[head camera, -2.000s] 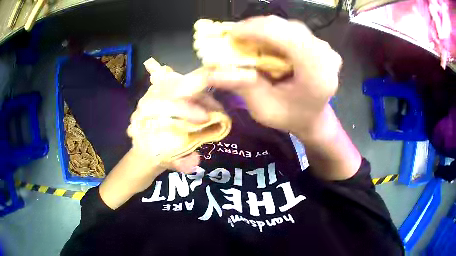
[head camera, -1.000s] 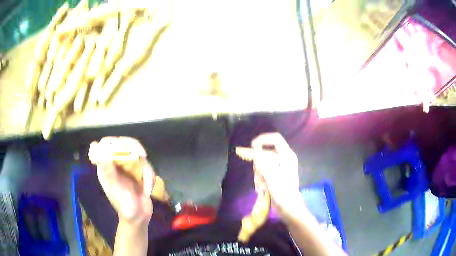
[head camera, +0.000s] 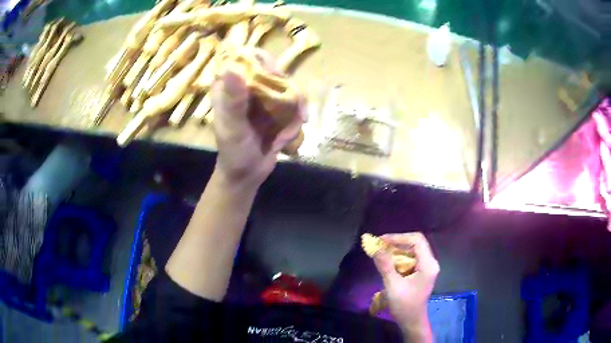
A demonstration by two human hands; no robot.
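Observation:
My left hand [head camera: 238,127] is raised over the front edge of the bench. It grips a tan moulded foot piece [head camera: 271,100] with a hollow opening facing up; the rest of it is hidden by my palm. My right hand [head camera: 409,275] is lower, above my lap, closed around another tan foot piece [head camera: 373,245]. Its toe end sticks out to the left, and a part shows below the fingers. A pile of long tan legs [head camera: 167,67] lies on the bench just left of and behind my left hand.
The tan bench [head camera: 429,154] spans the view. It bears a clear packet [head camera: 362,134], a small white bottle [head camera: 439,45] and a few thin legs [head camera: 50,57] far left. Below are a blue bin with brown parts [head camera: 142,268], another blue bin [head camera: 452,321] and blue stools [head camera: 77,248].
My left hand has moved forward and right, from above my lap to over the bench by the pile. My right hand stays low, still holding its piece. The view has shifted.

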